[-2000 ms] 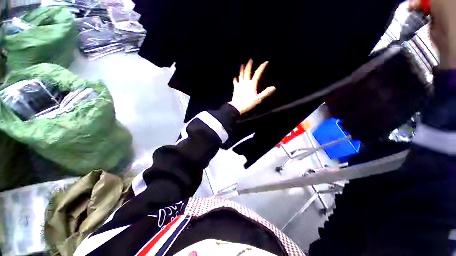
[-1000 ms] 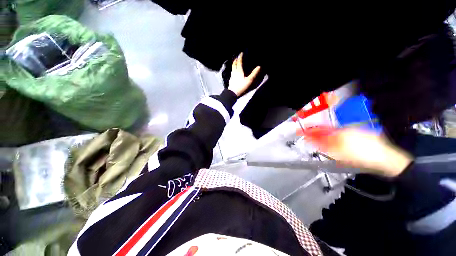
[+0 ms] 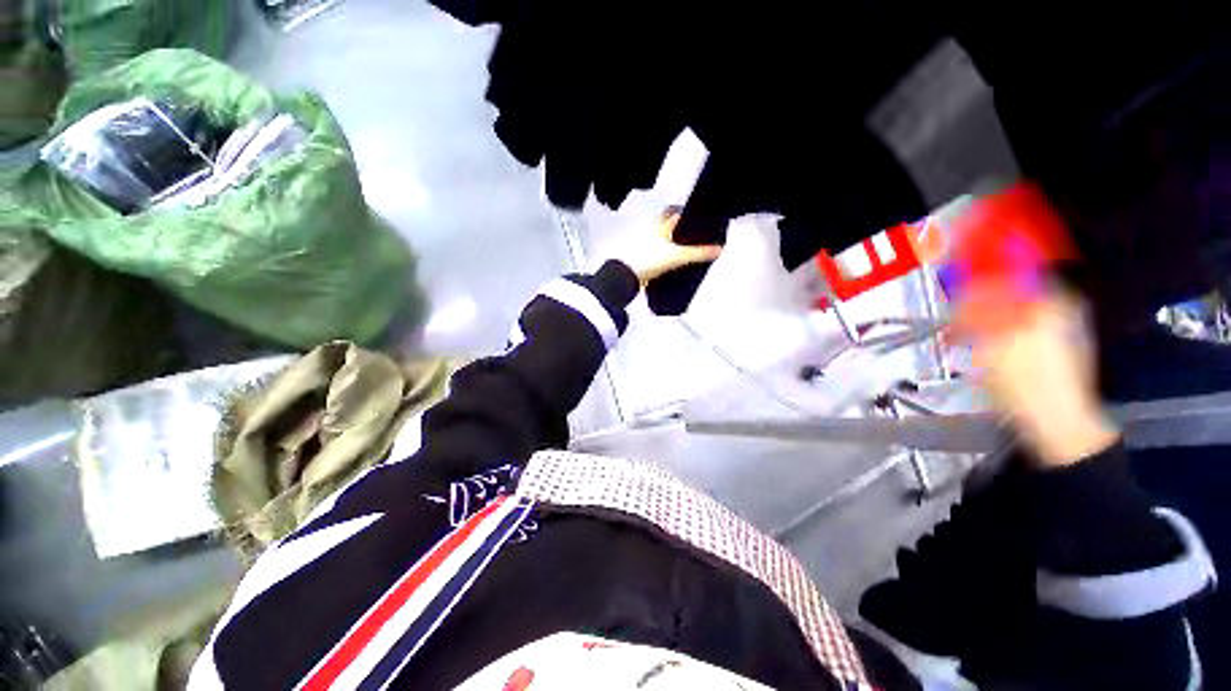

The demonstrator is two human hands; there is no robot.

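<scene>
Black garments (image 3: pixel 770 95) hang across the top of the head view, with jagged lower edges. My left hand (image 3: pixel 658 253) is at the lower edge, thumb and a finger spread apart, holding nothing that I can see; its other fingers are hard to make out. My right hand (image 3: pixel 1046 371) is blurred and closed around a red tool (image 3: pixel 1010 250), right of centre in front of the black cloth. A blurred grey flat shape (image 3: pixel 945 122) extends from the tool's upper end; I cannot tell its exact form.
A grey rail (image 3: pixel 837 429) crosses below my hands, with thin metal frames and a red-and-white item (image 3: pixel 875 266) behind. At left are a green sack (image 3: pixel 270 257) with plastic-wrapped packs, a khaki sack (image 3: pixel 324 432) and a pale flat package (image 3: pixel 149 466). More black cloth (image 3: pixel 945 581) hangs lower right.
My left hand has moved from the middle of the cloth down to its lower edge. My right hand came in from the right edge, then rose with the red tool. The view has shifted.
</scene>
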